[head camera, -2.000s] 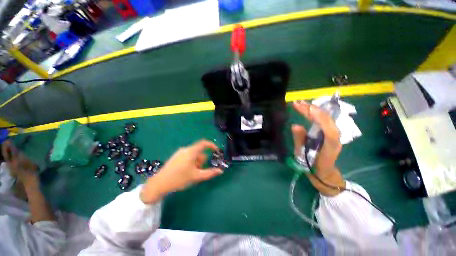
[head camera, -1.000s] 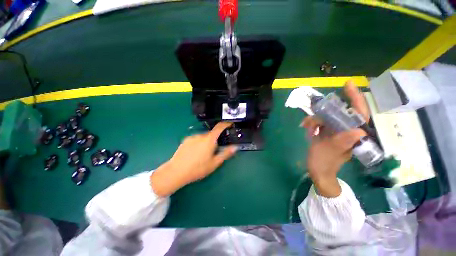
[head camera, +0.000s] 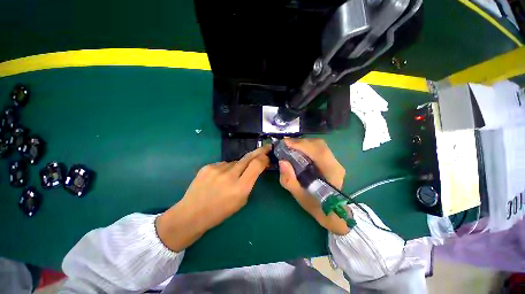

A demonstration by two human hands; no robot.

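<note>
The black fixture (head camera: 231, 118) stands in front of me with a white patch (head camera: 281, 119) at its centre; the silver clamp arm (head camera: 315, 72) comes down onto the patch. My left hand (head camera: 213, 189) has its fingertips on the front part of the fixture; the small piece under them is mostly hidden. My right hand (head camera: 322, 166) is shut around the dispensing syringe (head camera: 305, 169), tilted with its tip at my left fingertips. The syringe's green fitting (head camera: 338, 207) points down right. Whether my left fingers grip anything cannot be told.
Several loose glossy black units (head camera: 78, 180) lie at the far left. A crumpled white cloth (head camera: 371, 115) lies right of the fixture. Further right stand a black box with a knob (head camera: 427, 196), a yellowish sheet (head camera: 459, 172) and a white carton (head camera: 456, 109). A yellow strip (head camera: 132, 58) runs behind.
My right hand has moved left from beside the cloth and turned the syringe tip to the fixture front. My left fingertips remain there. The view is closer, and the clamp's red handle is out of view.
</note>
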